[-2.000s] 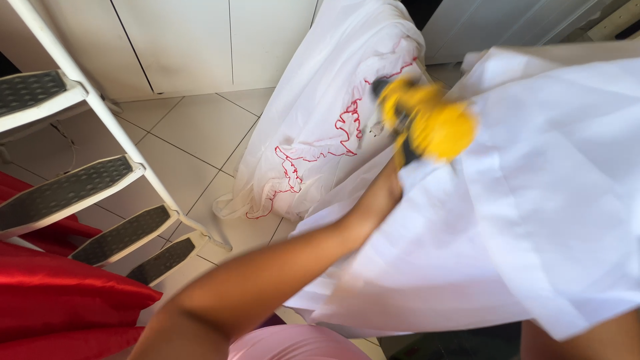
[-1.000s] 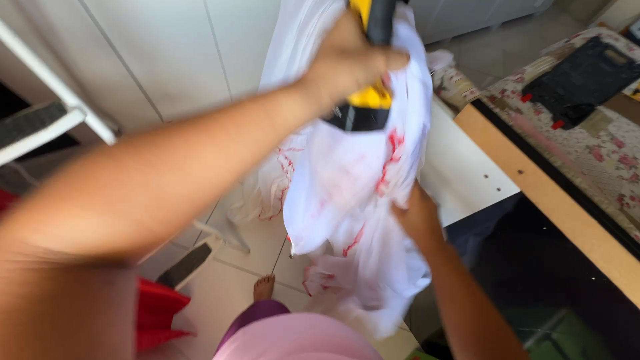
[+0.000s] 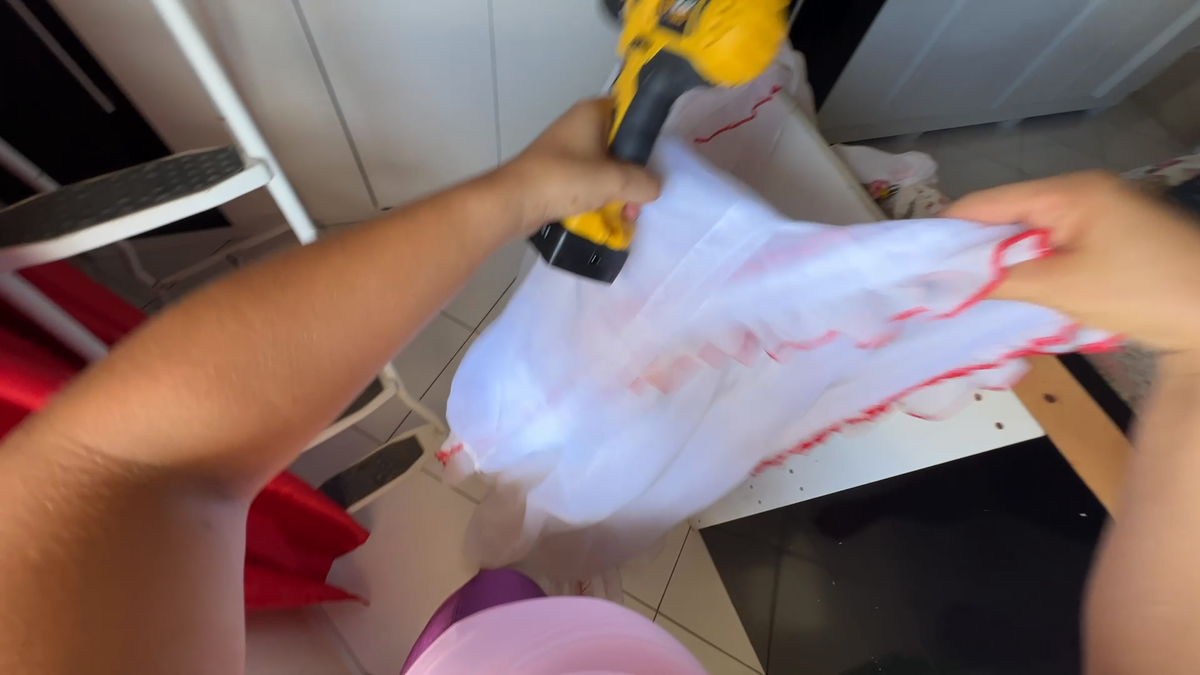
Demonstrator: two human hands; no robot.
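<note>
A yellow and black cordless drill (image 3: 647,103) is gripped in my left hand (image 3: 586,169), its battery base pointing down. White sheer fabric with red scalloped edging (image 3: 656,309) hangs below and between my hands. My right hand (image 3: 1087,253), somewhat blurred, pinches the red-edged part of this cloth at the right. The upper part of the fabric passes behind the drill. The front of the drill is cut off by the top of the view.
A white step ladder with black treads (image 3: 141,197) stands at the left, with red cloth (image 3: 300,539) by it. A black panel (image 3: 919,553) with a white, drilled board (image 3: 872,450) lies at lower right. White cabinet doors (image 3: 412,84) are ahead, over a tiled floor (image 3: 412,525).
My right hand has moved from beside the hanging cloth out to the right, spreading the red-edged fabric. My left hand still holds the drill.
</note>
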